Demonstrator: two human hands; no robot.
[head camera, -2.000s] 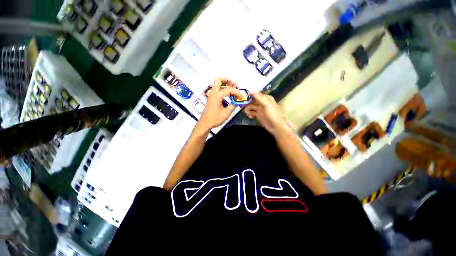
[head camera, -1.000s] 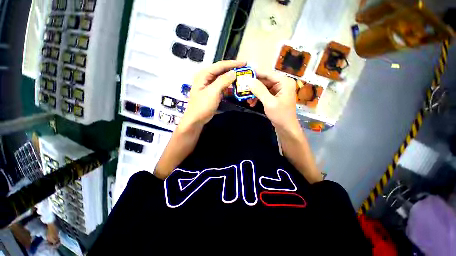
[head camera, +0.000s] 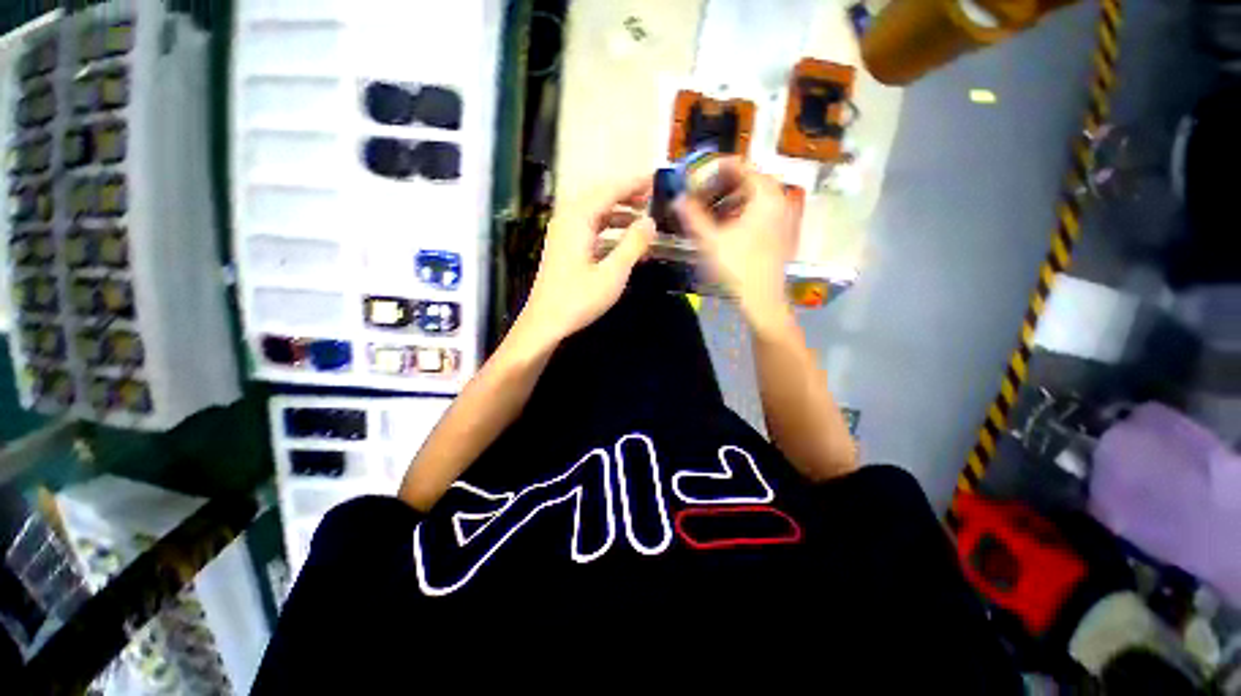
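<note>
My right hand (head camera: 746, 245) is blurred and grips a blue-rimmed watch case (head camera: 700, 169), tilted up at its fingertips. My left hand (head camera: 585, 265) is just left of it, thumb and fingers curled with a gap between them. A dark block-like shape (head camera: 668, 204) lies between the hands, partly hidden; whether the left fingertips touch or hold it cannot be told. An orange fixture (head camera: 710, 120) shows just beyond the case, and a second orange fixture (head camera: 819, 112) stands further right.
Left is a white blister tray (head camera: 293, 218) with dark covers (head camera: 412, 105) and several cases (head camera: 438, 268). Stacked trays (head camera: 184, 231) stand further left. An orange-brown machine head (head camera: 939, 38) overhangs at upper right. Right are grey floor and striped tape (head camera: 1045, 292).
The view has shifted right, over the machine table. The case has gone from lying face-up between both hands to tilted in my right hand. My left hand has come away from it.
</note>
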